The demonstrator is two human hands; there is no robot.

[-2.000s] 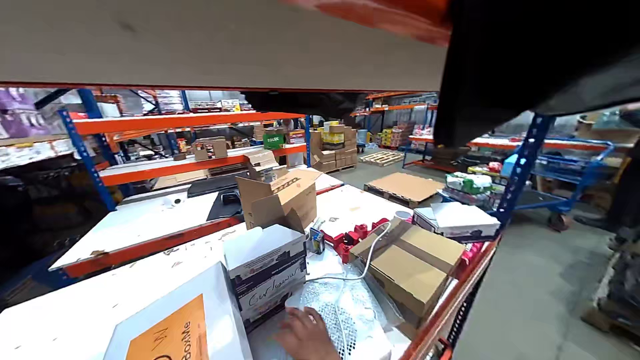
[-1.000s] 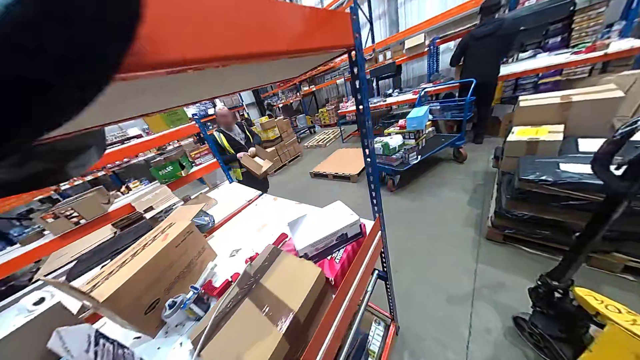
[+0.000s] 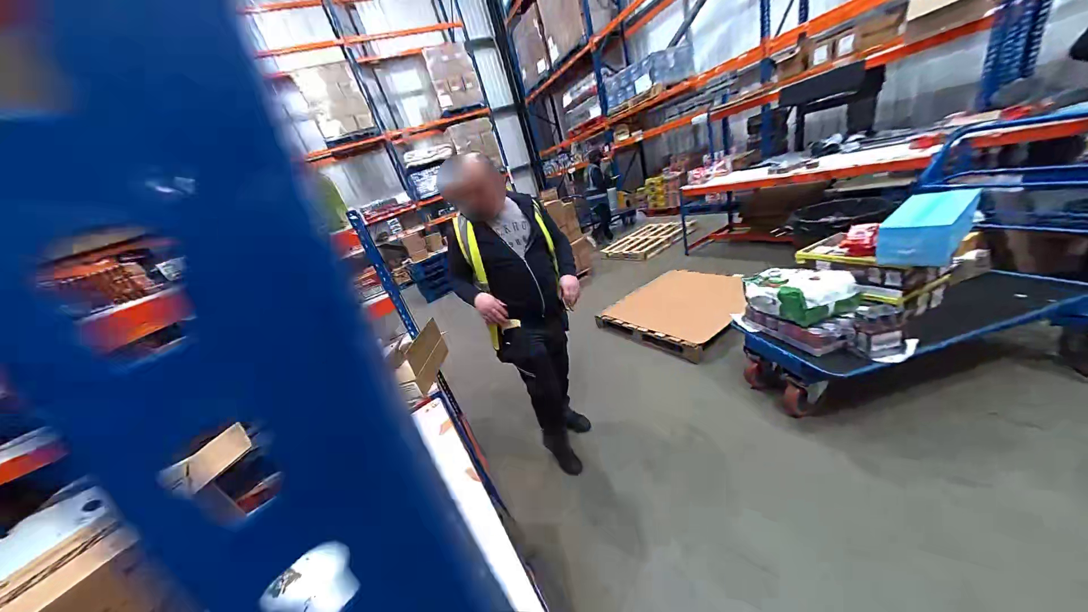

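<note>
Neither of my hands shows in the head view now. A blue perforated rack upright (image 3: 340,425) fills the left side, close to the camera and blurred. Through its holes parts of cardboard boxes show, one with an open flap (image 3: 219,459). Beyond the upright runs a white shelf top (image 3: 476,510), with an open cardboard box (image 3: 422,357) at its far end. What my hands hold or touch is hidden.
A person (image 3: 518,280) in a yellow-striped vest stands on the aisle floor. Behind lies a pallet topped with cardboard (image 3: 676,306). At right stands a blue platform trolley (image 3: 960,327) bearing packs and a light-blue box (image 3: 928,228). Farther back is a wooden pallet (image 3: 648,240).
The view has swung right and come close to the rack upright. A hand seen low in the oldest frame is out of view. The person in the vest no longer holds the cardboard box.
</note>
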